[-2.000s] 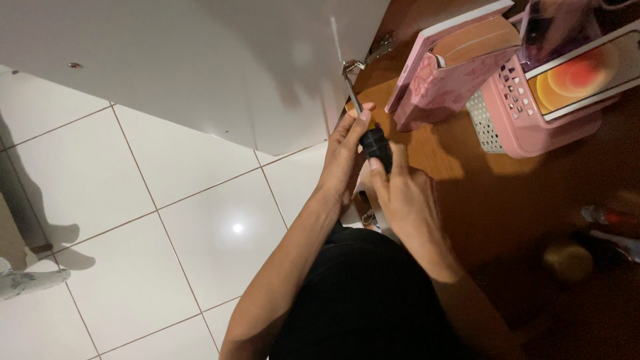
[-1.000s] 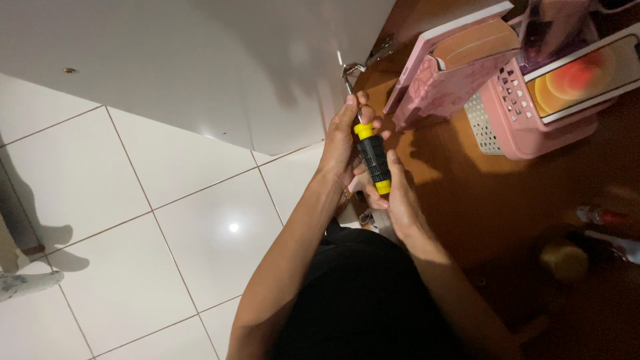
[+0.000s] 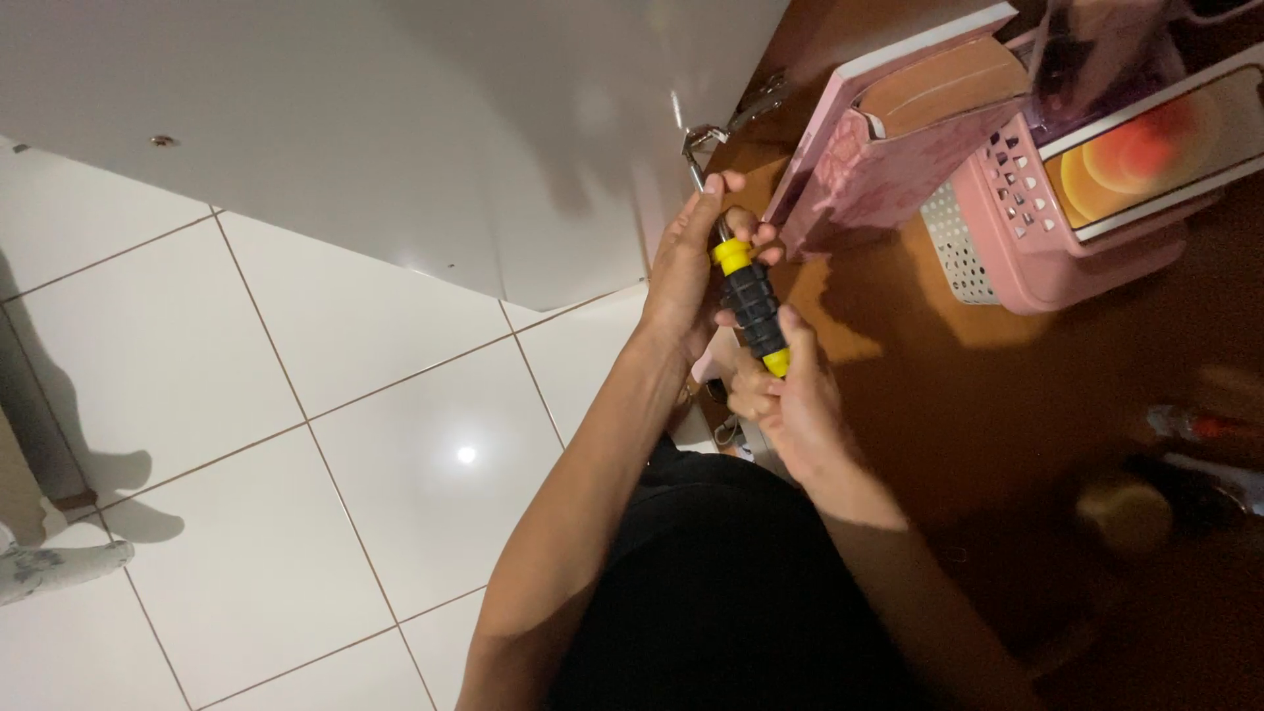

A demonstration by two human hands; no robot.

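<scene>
A screwdriver with a black and yellow handle (image 3: 755, 308) points up and slightly left, its metal shaft reaching a metal hinge (image 3: 705, 140) at the edge of a grey-white door panel (image 3: 415, 128). My left hand (image 3: 696, 262) holds the shaft between thumb and fingers, just below the hinge. My right hand (image 3: 795, 410) grips the yellow butt end of the handle. Where the tip meets the hinge is too small to make out.
Right of the hinge, a pink book (image 3: 879, 178) stands on a brown wooden surface (image 3: 889, 395). A pink perforated basket (image 3: 1037, 267) sits beside it, with a phone-like item showing a colourful picture (image 3: 1155, 148). White floor tiles (image 3: 425, 474) lie below the panel.
My right hand has slid down to the handle's butt end, so more of the black and yellow handle shows than two seconds ago. The left hand stays near the shaft.
</scene>
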